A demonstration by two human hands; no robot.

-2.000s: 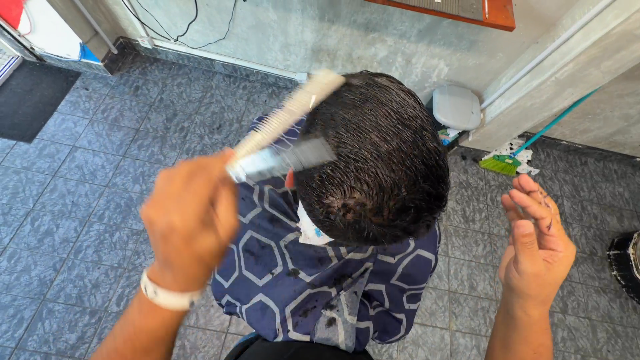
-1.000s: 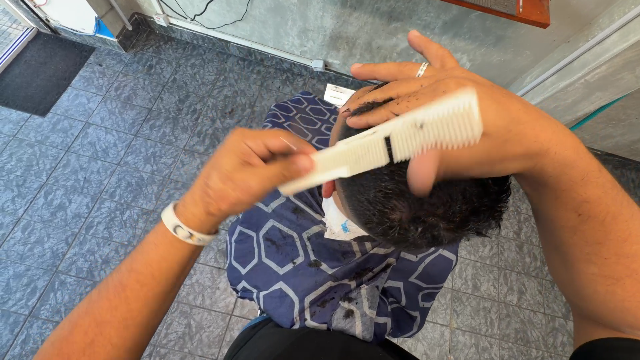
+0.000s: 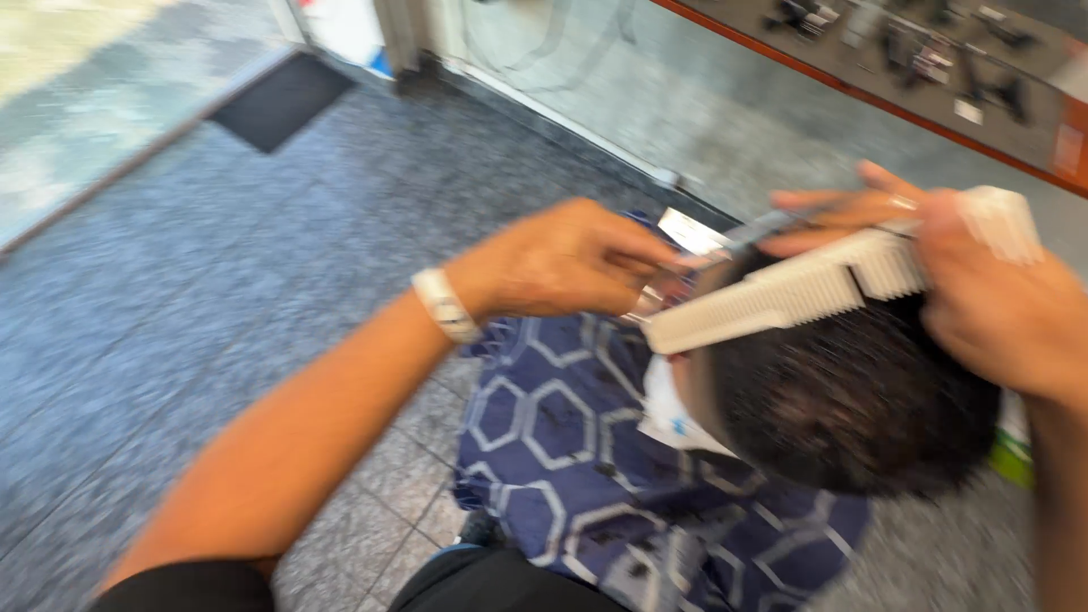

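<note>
My right hand (image 3: 977, 280) is closed around a white comb (image 3: 765, 297), which slants across the front of a person's short dark hair (image 3: 841, 399). Left of the head, my left hand (image 3: 578, 263) has its fingers around metal finger loops, and a blurred grey blade, which looks like part of scissors (image 3: 765, 225), reaches toward my right fingers. The seated person wears a navy cape (image 3: 561, 425) with pale hexagons and scattered hair clippings. White neck paper (image 3: 671, 408) shows beside the head. Whether the comb touches the hair is unclear.
An orange-edged shelf (image 3: 850, 85) holding several blurred items runs along the wall at upper right. A dark mat (image 3: 280, 102) lies on the tiled floor (image 3: 212, 280) by the doorway. A green object (image 3: 1011, 455) shows right of the head.
The white comb, in my left hand one second ago, is now in my right hand. My left hand now holds what looks like scissors. The view has shifted toward the doorway.
</note>
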